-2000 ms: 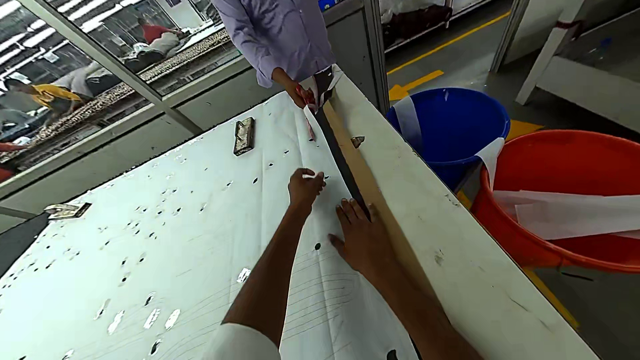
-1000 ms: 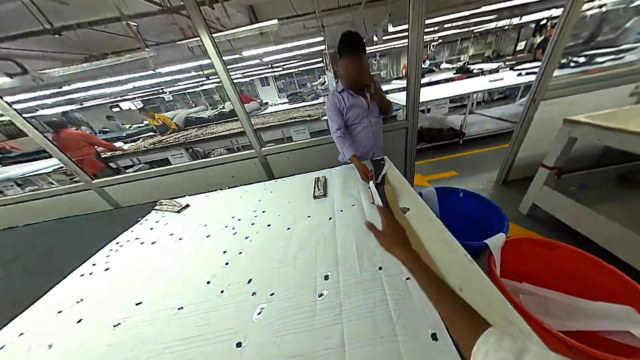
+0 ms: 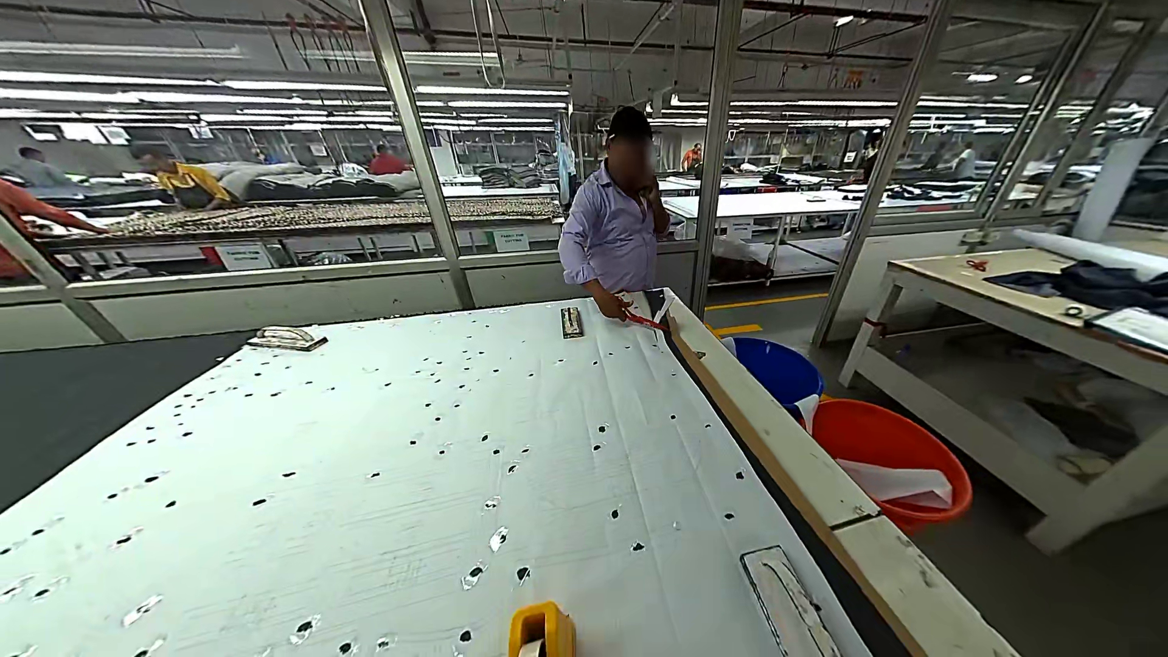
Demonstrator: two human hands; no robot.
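Observation:
Neither of my hands shows in the head view now. A large white paper sheet (image 3: 392,438) with many small holes covers the table before me, over dark fabric (image 3: 776,484) that shows along its right side. At the far right corner, a co-worker's hand (image 3: 610,303) holds red-handled scissors (image 3: 644,319) at the paper's edge. One handled block (image 3: 571,322) lies near that corner, another (image 3: 286,338) at the far left and a third (image 3: 787,602) at the near right. A yellow tape dispenser (image 3: 542,630) stands at the bottom middle.
Beyond the table stands a co-worker in a lilac shirt (image 3: 610,228), before a glazed partition. To the right of the table edge (image 3: 821,456) are a blue tub (image 3: 771,365) and a red tub (image 3: 899,456) with white paper. A wooden table (image 3: 995,347) holds dark cloth (image 3: 1095,285).
Both my hands were over the sheet two seconds ago and one was one second ago; neither is in view now. The view has lifted and taken in the tape dispenser and the near right block.

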